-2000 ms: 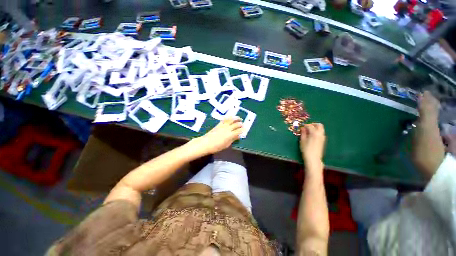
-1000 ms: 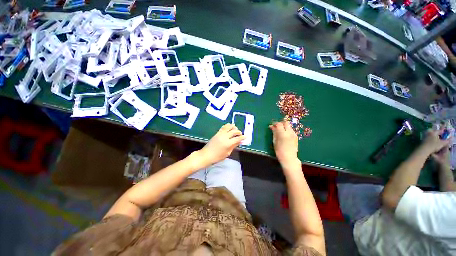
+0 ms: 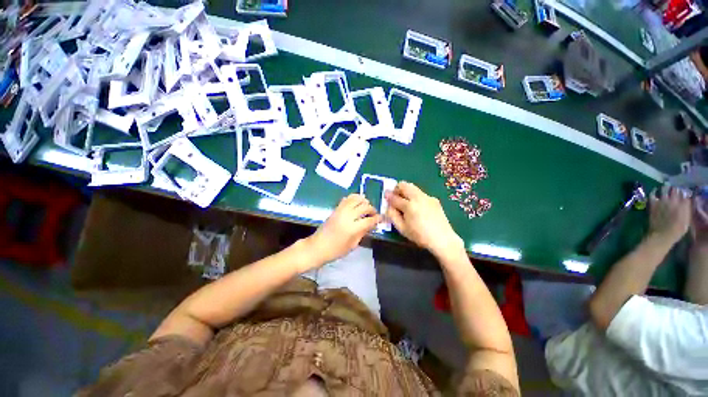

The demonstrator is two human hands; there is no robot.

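A white plastic frame (image 3: 373, 186) lies on the green bench at its front edge, in front of me. My left hand (image 3: 347, 226) grips its lower left part. My right hand (image 3: 420, 216) is at its right side, fingertips pinched together on the frame's edge; whether they hold a small copper part is hidden. A small loose pile of copper-coloured parts (image 3: 461, 164) lies to the right, apart from my right hand. A big tangled heap of white frames (image 3: 147, 85) lies to the left.
Units with blue parts (image 3: 426, 50) sit spaced on the dark belt (image 3: 349, 27) behind a pale strip. At right are a dark tool (image 3: 613, 219) and a neighbour's hands (image 3: 669, 212). A cardboard box (image 3: 132, 244) is under the bench, with red stools (image 3: 31, 221) below.
My right hand has moved left from the copper pile to the frame. My left hand has stayed on a frame, now at the bench edge. The view has shifted slightly.
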